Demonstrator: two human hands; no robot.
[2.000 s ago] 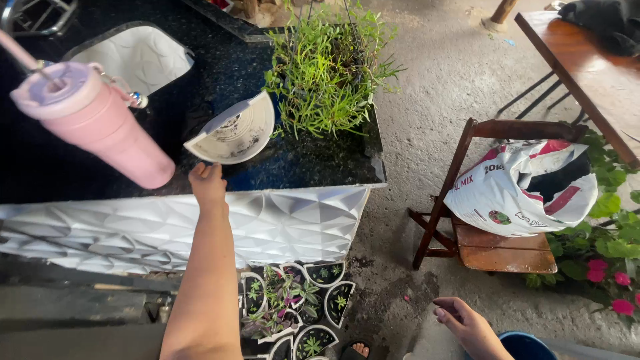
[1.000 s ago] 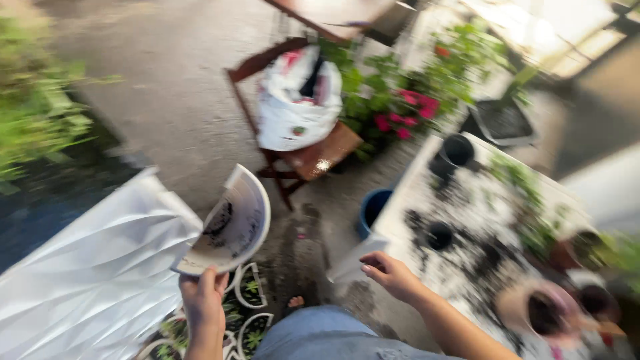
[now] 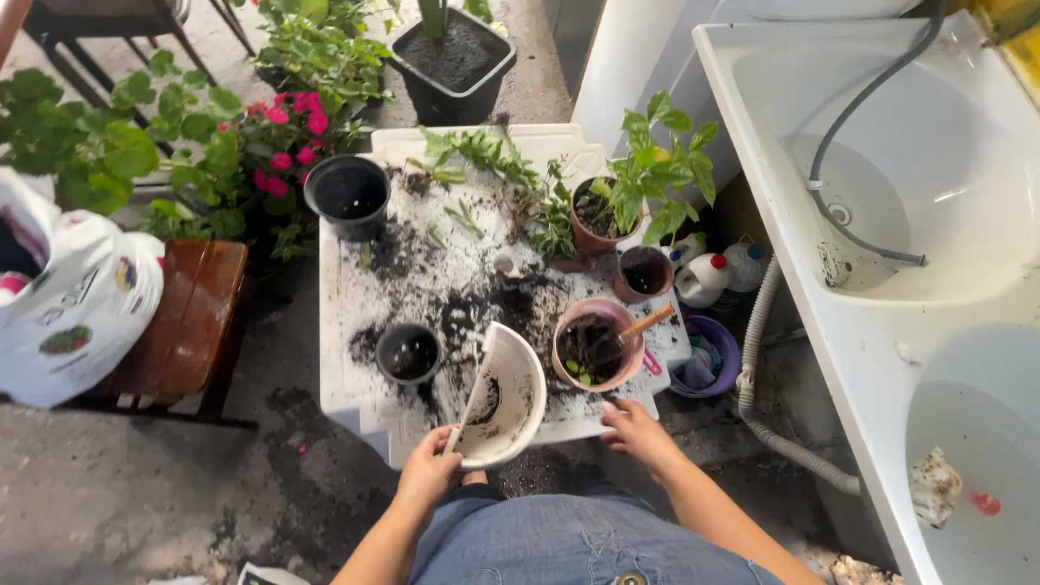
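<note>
My left hand [image 3: 431, 463] grips the near left edge of a white half-round planter [image 3: 512, 398], which has soil smeared inside and stands over the front of a white plastic table [image 3: 349, 357]. Just below a pink pot [image 3: 600, 309] of soil, my right hand [image 3: 638, 435] is held with its fingers apart and nothing in them. A wooden-handled tool [image 3: 646, 322] leans in that pot. Left of the planter sits a small black pot [image 3: 409, 353]; a larger black pot [image 3: 348, 195] is at the table's back left. Loose soil and uprooted plants [image 3: 487, 154] lie across the tabletop.
A wooden chair [image 3: 187, 317] with a white printed bag [image 3: 73, 325] is at the left, beside pink-flowered plants [image 3: 284, 146]. To the right are a white sink [image 3: 837, 341] with a hose, plastic jugs [image 3: 705, 276] and a purple bucket [image 3: 727, 357]. Leafy potted plants line the table's back right.
The view has swung right to the soil-covered table. Two seconds ago my left hand was at the half-round planter on the dark counter; the planter has since been lifted and carried to this table.
</note>
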